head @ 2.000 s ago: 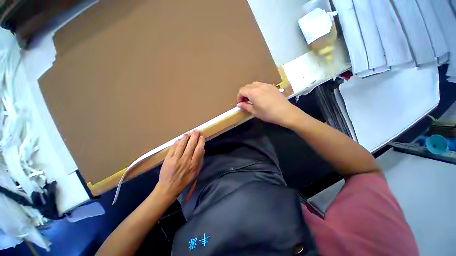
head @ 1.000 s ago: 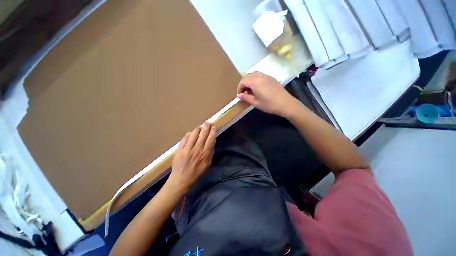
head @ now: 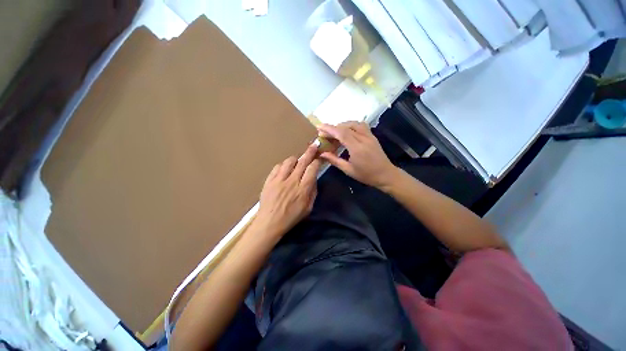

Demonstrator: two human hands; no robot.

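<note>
A large brown panel [head: 165, 151] lies on the pale table. A narrow white strip [head: 213, 255] runs along its near edge, and its left end curls loose beside my left forearm. Part of the yellow edge guide [head: 152, 332] shows at the near left corner. My left hand [head: 292, 194] lies flat with fingers extended on the near edge, fingertips close to the right corner. My right hand [head: 358, 154] is at that corner, thumb and fingers apart around the guide's end. Whether it touches the strip's end is not clear.
A glue bottle with a white paper label [head: 332, 45] stands beyond the right corner. Stacked white sheets [head: 511, 110] lie at right. A bundle of white strips [head: 41, 295] is at left. A dark brown stack [head: 55, 103] is at the far left. A light blue round object [head: 610, 114] is at far right.
My left hand has slid right along the near edge, up to my right hand. My right hand's fingers have opened from a pinch. The camera view has shifted, showing the panel's far corner.
</note>
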